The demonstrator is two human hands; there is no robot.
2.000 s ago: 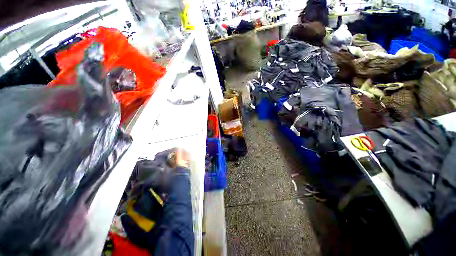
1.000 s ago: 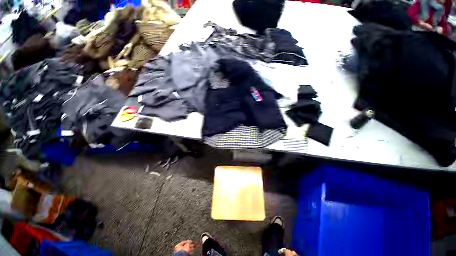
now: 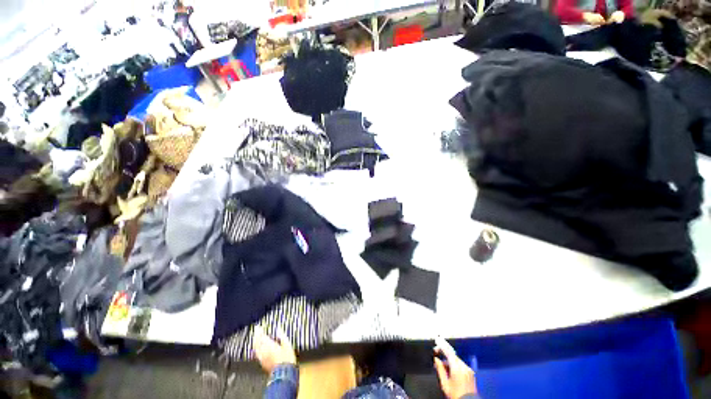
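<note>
A navy-black garment (image 3: pixel 273 257) lies on the white table with its black-white checked fabric (image 3: pixel 288 323) showing at the near hem. My left hand (image 3: pixel 273 351) is at that hem, over the table's front edge, fingers apart, with no grip on the cloth visible. My right hand (image 3: pixel 454 372) is at the table edge further right, away from the garment. A pale spot shows at its fingertips; I cannot tell whether it holds something. Small black fabric pieces (image 3: pixel 418 286) lie right of the garment, near a dark thread cone (image 3: pixel 484 245) on its side.
A large black garment heap (image 3: pixel 577 148) covers the table's right part. Grey garments (image 3: pixel 168 249) lie at left, with red-yellow scissors (image 3: pixel 120 305) at the edge. A blue bin (image 3: pixel 577 362) and a wooden stool (image 3: pixel 327 376) stand below. A person in red sleeves (image 3: pixel 594 11) sits at the far right.
The view has swung from the aisle and left table to this table and come closer. My hands have risen from low by my feet to the table's front edge.
</note>
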